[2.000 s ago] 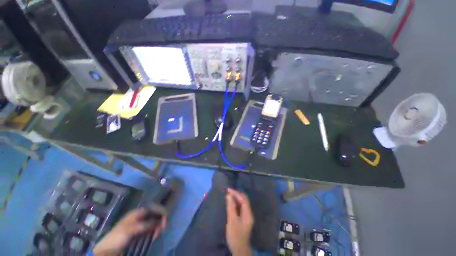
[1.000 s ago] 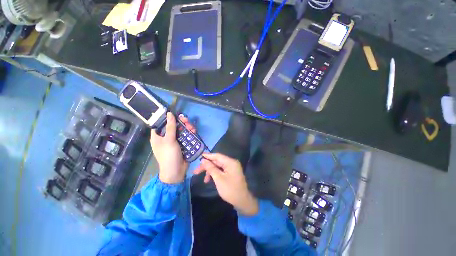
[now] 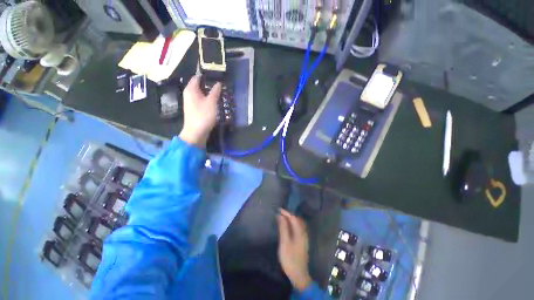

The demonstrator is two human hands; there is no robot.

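My left hand [image 3: 201,108] grips an open flip phone [image 3: 211,51] at its keypad half, on or just above the left coupler plate [image 3: 243,88]. The phone's screen is dark. My right hand [image 3: 294,246] is over my lap, slightly blurred, fingers pointing up; whether it holds anything is unclear. A second open flip phone [image 3: 353,132] lies on the right coupler plate [image 3: 328,120] with its screen lit.
Blue cables [image 3: 280,140] run from the tester [image 3: 287,20] between the plates, near a black mouse-like object [image 3: 291,96]. Phone trays stand below left [image 3: 88,202] and right [image 3: 357,266]. A white stick [image 3: 448,143], black mouse [image 3: 470,176] and yellow loop [image 3: 495,193] lie at right.
My left hand has carried the open phone from over my lap up to the left plate. My right hand has left the phone's lower end and moved slightly right and down.
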